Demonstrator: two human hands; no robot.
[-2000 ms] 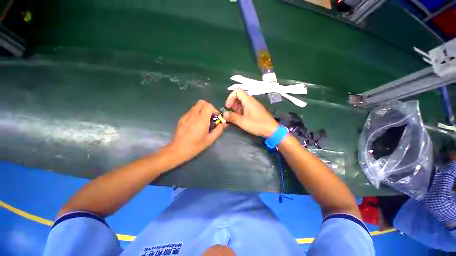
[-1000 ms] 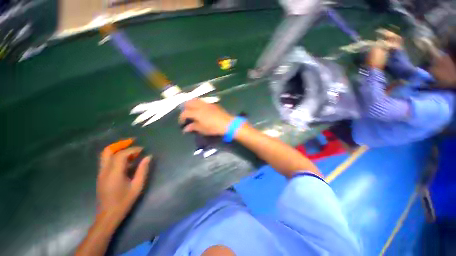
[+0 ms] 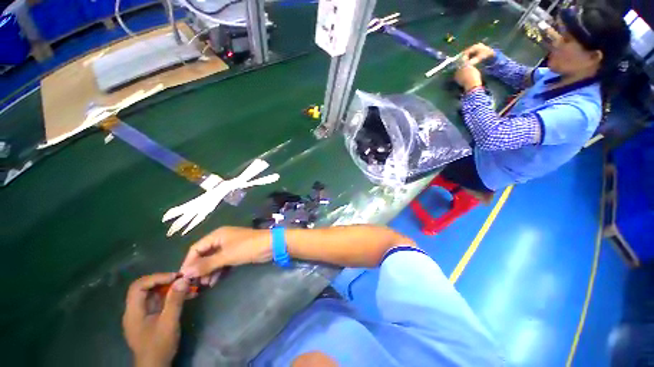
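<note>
My left hand (image 3: 154,319), with orange finger cots on its fingertips, and my right hand (image 3: 228,249), with a blue wrist strap (image 3: 280,246), meet at the fingertips low on the left of the belt. They pinch a small dark piece (image 3: 188,278), mostly hidden by the fingers. A loose pile of black pads (image 3: 290,209) lies beyond my right wrist. Fanned white strips (image 3: 217,198) lie left of the pile, at the taped end of a blue-purple strip (image 3: 147,146). A small yellow-and-black part (image 3: 313,112) lies farther off, beside a metal post.
An open clear plastic bag (image 3: 401,140) with dark pieces is right of the metal post (image 3: 343,79). A person in blue (image 3: 545,122) works at the belt on the right, near a red stool (image 3: 443,204). A tan board (image 3: 64,100) bearing a pale flat box (image 3: 145,57) is at far left.
The view has swung right. My right hand has left the black pads and joined my left hand, which was open. The yellow part held between my hands earlier is no longer there.
</note>
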